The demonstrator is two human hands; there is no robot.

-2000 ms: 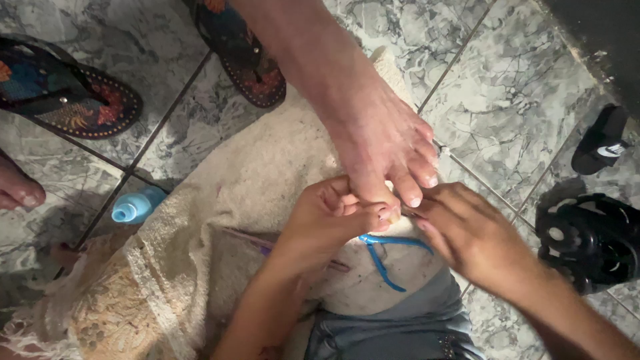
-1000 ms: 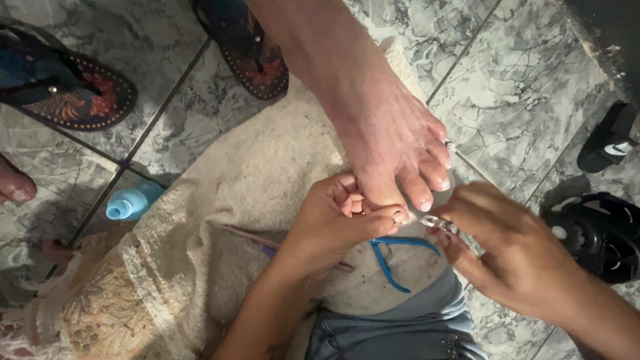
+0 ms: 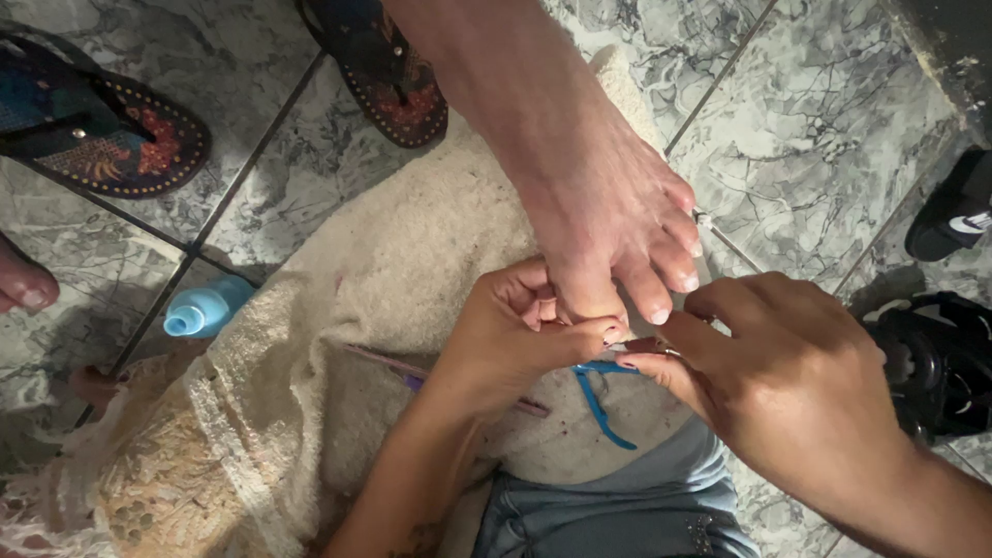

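Another person's bare foot (image 3: 597, 194) rests on a beige towel (image 3: 418, 225) over my lap. My left hand (image 3: 519, 333) grips the big toe, its thumb beside the nail. My right hand (image 3: 767, 356) pinches a small metal tool (image 3: 647, 345) at the tip of that toe; its shape is mostly hidden by my fingers, so I cannot tell its kind. Just below the toe, a blue-handled tool (image 3: 597, 407) lies on the towel. A thin nail file (image 3: 380, 358) lies partly beneath my left forearm, with a small purple thing (image 3: 413, 382) beside it.
Patterned flip-flops (image 3: 108, 143) stand on the marbled tile floor at upper left. A light blue bottle (image 3: 208, 308) lies left of the towel, near another bare foot (image 3: 23, 279). At the right are a black slide sandal (image 3: 949, 217) and a black object (image 3: 942, 364) I cannot identify.
My right hand, a little apart from the toe one second ago with a metal tool showing in its fingers, is back against the toe tip. My left hand keeps its hold on the toe.
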